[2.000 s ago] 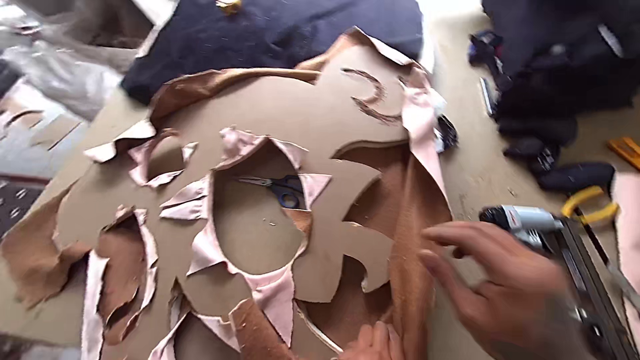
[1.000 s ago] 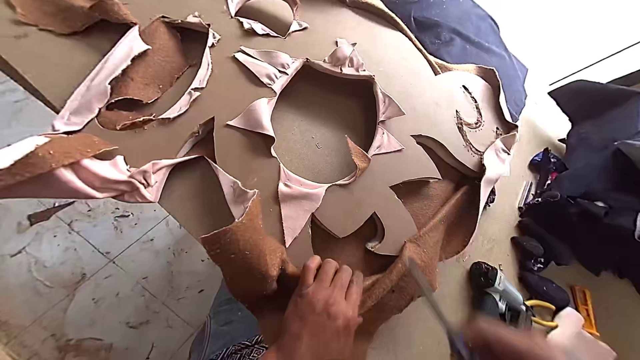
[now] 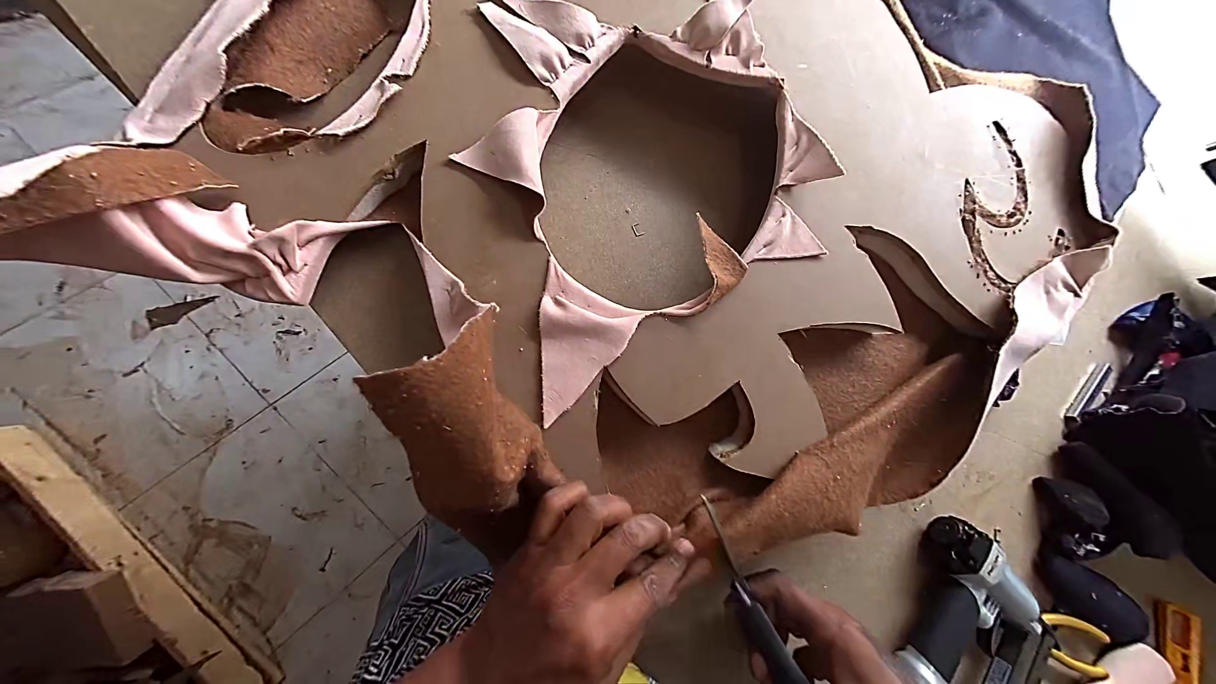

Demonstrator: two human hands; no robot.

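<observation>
Brown fuzzy-backed fabric [image 3: 817, 484] is bunched at the lower edge of a cut-out board [image 3: 475, 228]. My left hand [image 3: 598, 570] grips a fold of it at the bottom centre. Just right of it, my right hand [image 3: 817, 627] holds scissors [image 3: 750, 608] with a dark handle, their blade tip against the fabric near my left fingers. Whether the blades are apart cannot be told. Pink fabric flaps [image 3: 584, 351] are folded out around the board's round opening. A loose staple [image 3: 637, 229] lies inside that opening.
A pneumatic stapler [image 3: 988, 579] lies at the lower right, beside yellow-handled pliers [image 3: 1078, 627] and an orange tool [image 3: 1178, 636]. Dark cloth [image 3: 1149, 456] is heaped at the right edge. Navy fabric [image 3: 1035, 47] lies behind the board. A wooden frame [image 3: 104, 541] stands on the tiled floor at lower left.
The scissors lay in the round opening two seconds ago; now my right hand holds them at the fabric beside my left hand. The view has shifted and turned.
</observation>
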